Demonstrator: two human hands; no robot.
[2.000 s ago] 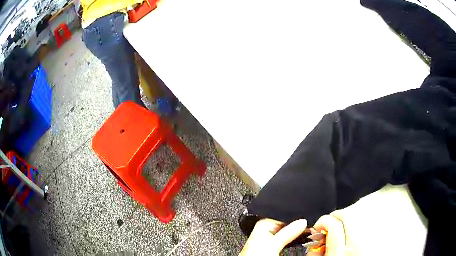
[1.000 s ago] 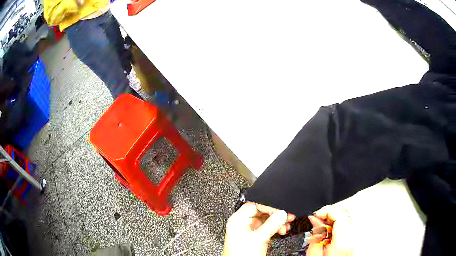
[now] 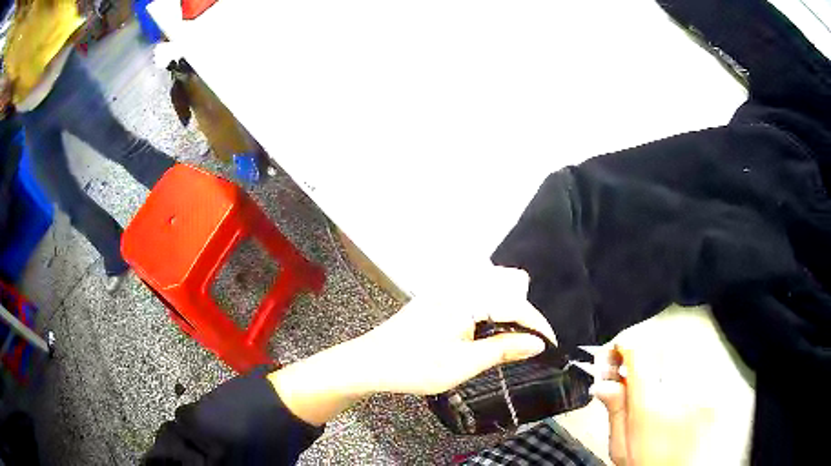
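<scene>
The black garment point(image 3: 674, 209) lies on the right of the white table, its sleeve reaching to the near table edge. My left hand point(image 3: 483, 337) grips the sleeve's open end, thumb at the opening, fingers over the cloth. The cuff opening point(image 3: 515, 396) faces me and shows dark plaid lining with a pale seam line. My right hand point(image 3: 638, 391) is just right of the cuff. Metal snips blades point(image 3: 588, 364) stick out from its fingers towards the cuff edge; the handle is hidden.
The white table point(image 3: 383, 109) stretches ahead, with a red object point(image 3: 196, 7) at its far left. A red stool point(image 3: 196, 237) stands on the speckled floor left of the table. A person in dark trousers point(image 3: 77, 136) is beyond it. Navy-white checked cloth point(image 3: 538, 450) shows below the cuff.
My left hand has moved up and over the sleeve end, turning the opening towards me so the lining shows. The snips blades now point at the cuff. The person has moved left in view.
</scene>
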